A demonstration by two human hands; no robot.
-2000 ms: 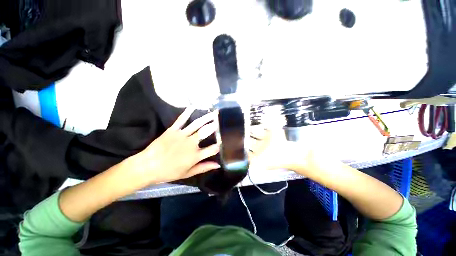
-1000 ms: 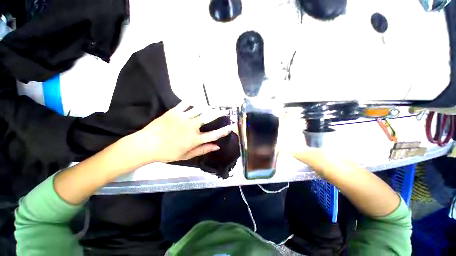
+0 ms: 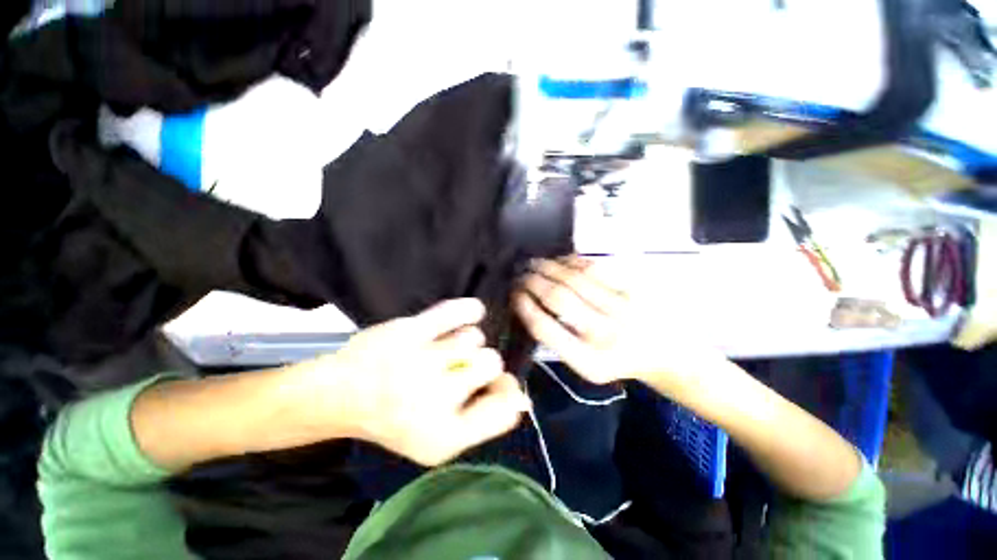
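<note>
The black garment piece [image 3: 421,186] lies on the white table left of the needle area and runs under the presser foot area [image 3: 558,175]. My left hand [image 3: 443,383] has its fingers curled on the cloth's near edge and grips it. My right hand [image 3: 574,317] is at the same edge, just right of it, with bent fingers on the cloth; its fingertips are partly hidden. A thin white cord [image 3: 541,443] hangs from the cloth's edge into the lap. The needle is too blurred to tell.
The sewing machine head [image 3: 787,49] is at the top. A flat black phone [image 3: 730,200], snips [image 3: 814,257], a tan block [image 3: 864,314] and dark red scissors handles [image 3: 931,273] lie at the right. A blue basket [image 3: 700,443] is below the table. Dark cloth [image 3: 142,219] is heaped left.
The view has shifted, uncovering the table beside the needle area. My left hand has moved nearer me and curled from spread fingers. My right hand has come left to the cloth's edge.
</note>
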